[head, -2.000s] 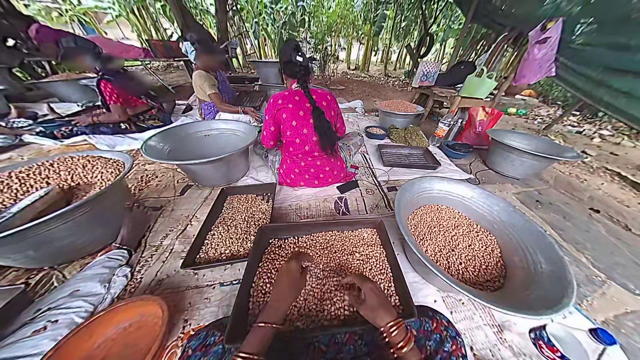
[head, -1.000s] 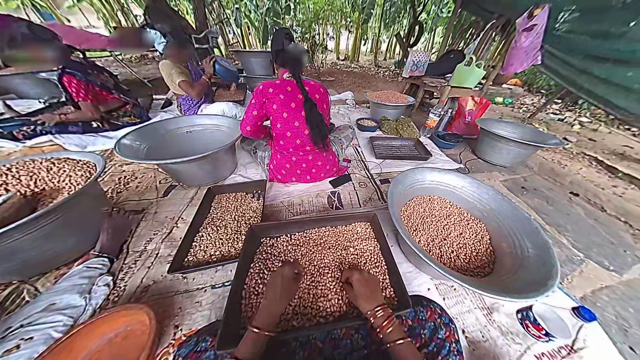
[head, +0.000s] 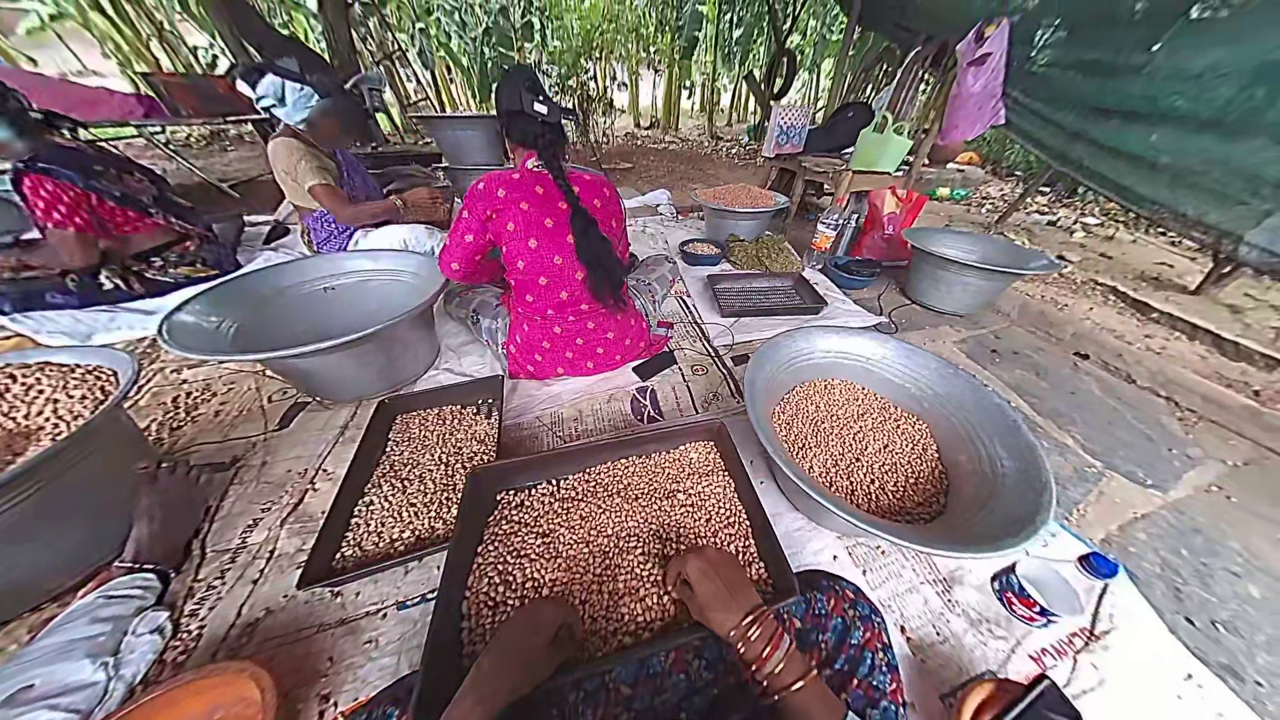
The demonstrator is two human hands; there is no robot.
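Note:
A dark rectangular tray [head: 778, 560] full of shelled peanuts [head: 610, 510] rests against my lap. My left hand [head: 535, 635] is low over the nuts at the tray's near left, its fingers turned down and mostly hidden. At the near right, my right hand [head: 712, 588], with bangles at the wrist, touches the nuts with curled fingers; whether it holds any is not visible. A second dark tray [head: 345, 495] of nuts lies to the left. On the right a wide metal basin [head: 985, 480] holds a heap of nuts [head: 860, 445].
Left are an empty metal basin [head: 300, 310], a basin of unshelled peanuts [head: 70, 530] and an orange bowl [head: 205, 695]. A person in pink [head: 560, 260] sits ahead; others sit at the left. A white cup [head: 1040, 592] stands right. Beyond are a slotted tray [head: 765, 295] and another basin [head: 975, 270].
My left hand has come back from the middle of the nuts toward the tray's near edge. The co-worker in the head cloth has lowered the blue bowl held up one second ago.

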